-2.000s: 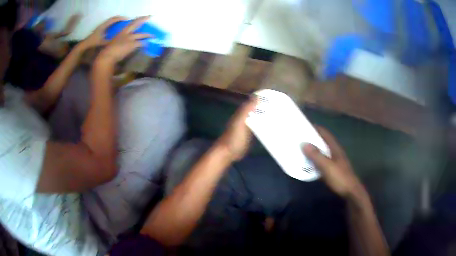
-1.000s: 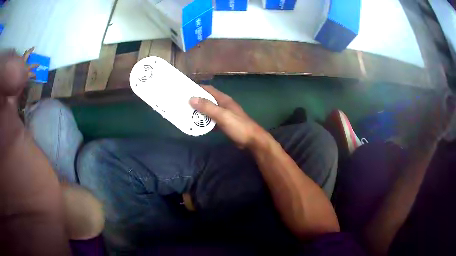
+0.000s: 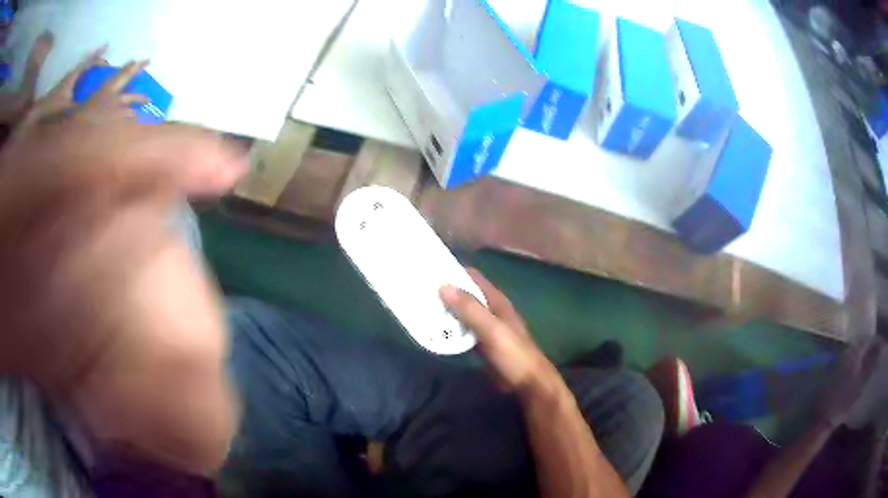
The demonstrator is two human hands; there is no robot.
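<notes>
A white oblong appliance (image 3: 404, 263) with rounded ends shows its flat face, with small dark marks near each end. It is over my lap, tilted from upper left to lower right. My right hand (image 3: 492, 331) grips its lower right end, thumb on the face. My left hand (image 3: 127, 224) is large and blurred close to the camera at the left, off the appliance; no held thing shows in it.
An open carton (image 3: 428, 78) stands at the table's (image 3: 623, 209) near edge. Several blue and white boxes (image 3: 638, 97) stand right of it. A neighbour's hands hold a blue carton (image 3: 122, 92) at upper left. Another person's arm (image 3: 808, 438) is at lower right.
Two seconds ago both hands held the appliance; my left hand has come off it, towards the camera. Since one second ago the appliance sits further right and lower in the picture, and the view has shifted.
</notes>
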